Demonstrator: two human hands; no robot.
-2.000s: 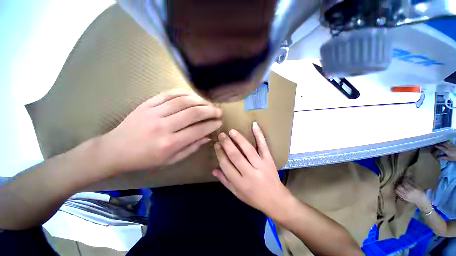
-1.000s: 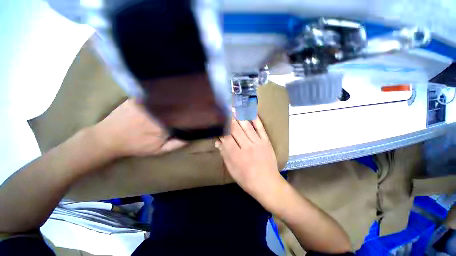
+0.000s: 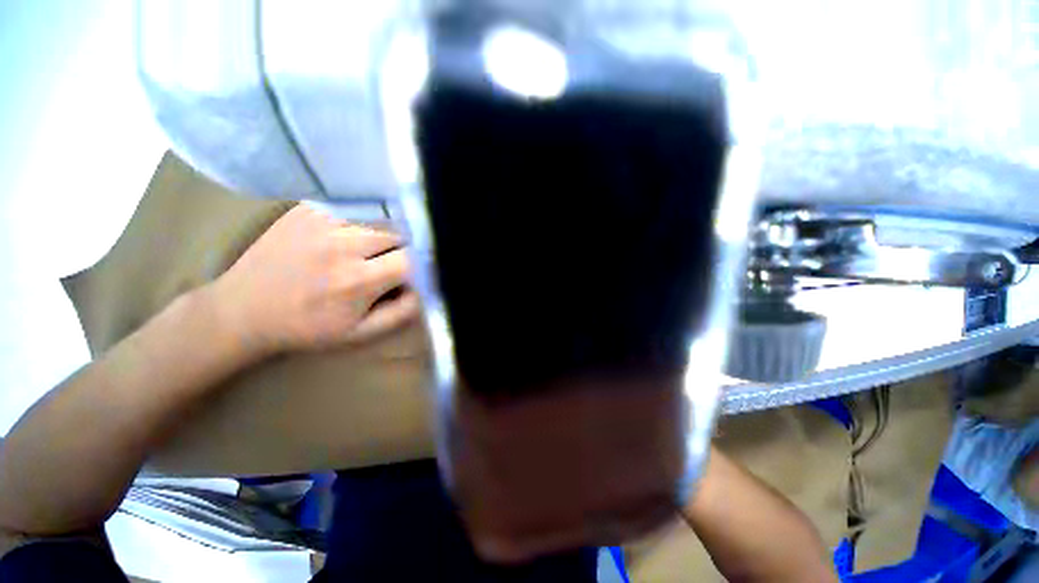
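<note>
The tan garment piece [image 3: 308,410] lies flat on the white machine table, its pointed corner at the far left. My left hand [image 3: 325,279] rests on the fabric with its fingers bent; the fingertips are partly cut off by a large shiny chrome part [image 3: 570,228] with a dark middle. My right hand is hidden behind this chrome part; only the forearm shows at its lower right. The white sewing machine head [image 3: 877,103] fills the top. The needle and presser foot are hidden.
A grey ribbed dial [image 3: 777,345] hangs right of the chrome part. The ruler strip [image 3: 866,374] runs along the table's front edge. Tan panels [image 3: 786,467] and blue plastic [image 3: 951,512] lie below right. Another person's arm shows at the far right. White sheets [image 3: 205,547] lie lower left.
The view has shifted, so the machine head and chrome part now cover the middle. My right hand has gone out of sight behind the chrome part. The left hand remains on the fabric.
</note>
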